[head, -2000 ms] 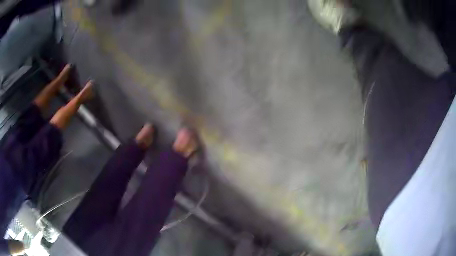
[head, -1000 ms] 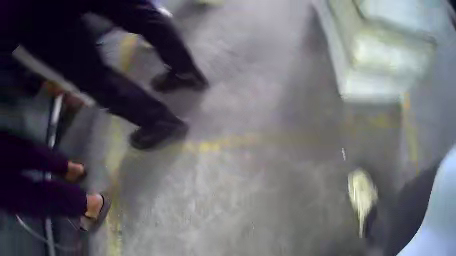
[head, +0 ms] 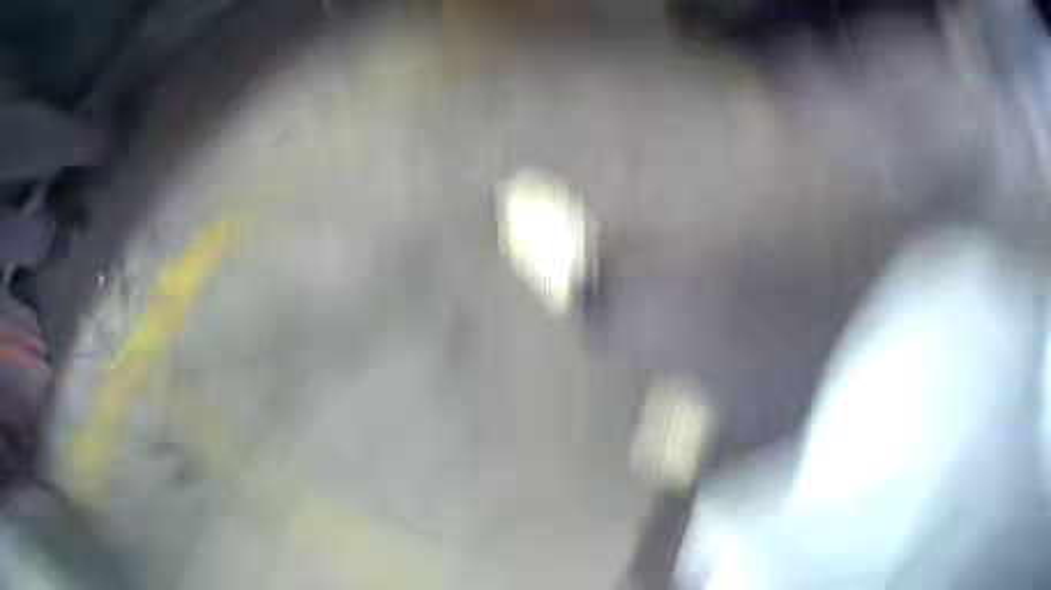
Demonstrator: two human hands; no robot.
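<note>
The frame is heavily blurred. Neither of my hands can be made out. Nearest in front of me is the grey floor (head: 380, 346). Two pale yellowish-white shapes, which look like my shoes, show on it: one near the middle (head: 544, 240) and one lower right (head: 673, 433). A blurred dark trouser leg (head: 715, 305) lies to their right. A large pale blue-white cloth (head: 922, 403), apparently my clothing, fills the lower right.
A yellow floor line (head: 156, 346) curves down the left side. Dark, unclear objects stand along the left edge, with a reddish blurred shape (head: 21, 369) among them. The upper right is dark and too blurred to name.
The view has swung across the floor. The other people's legs and the pale block at the upper right are out of view. Two pale shoe shapes now show instead of one.
</note>
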